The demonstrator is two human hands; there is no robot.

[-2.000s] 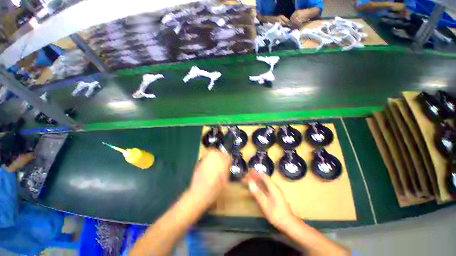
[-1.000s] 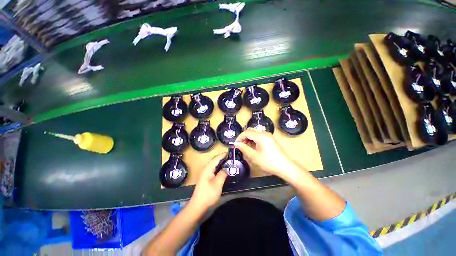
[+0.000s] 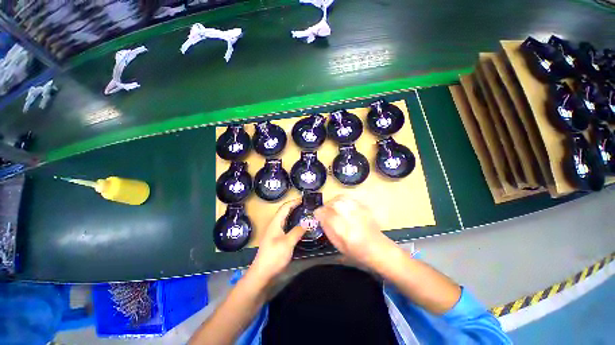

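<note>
My left hand (image 3: 276,234) holds the left side of a glossy black ear cup housing (image 3: 311,209) at the front edge of the cardboard sheet (image 3: 398,201). The cup's short neck points away from me. My right hand (image 3: 347,226) is at the cup's right side with its fingers curled together. Whether a small part is between its fingers cannot be told. Several more black cups (image 3: 308,173) stand in rows on the sheet behind, and one (image 3: 232,229) stands at the front left.
A yellow glue bottle (image 3: 126,191) lies at left. Stacked cardboard layers (image 3: 495,135) topped with black cups stand at right. White headband pieces (image 3: 210,39) lie on the green conveyor belt (image 3: 270,74) behind. A blue bin (image 3: 128,306) of small metal parts is below the bench edge.
My right hand has come down from above the cup's neck to its right side. The thin piece seen at its fingertips no longer shows. My left hand stays on the cup.
</note>
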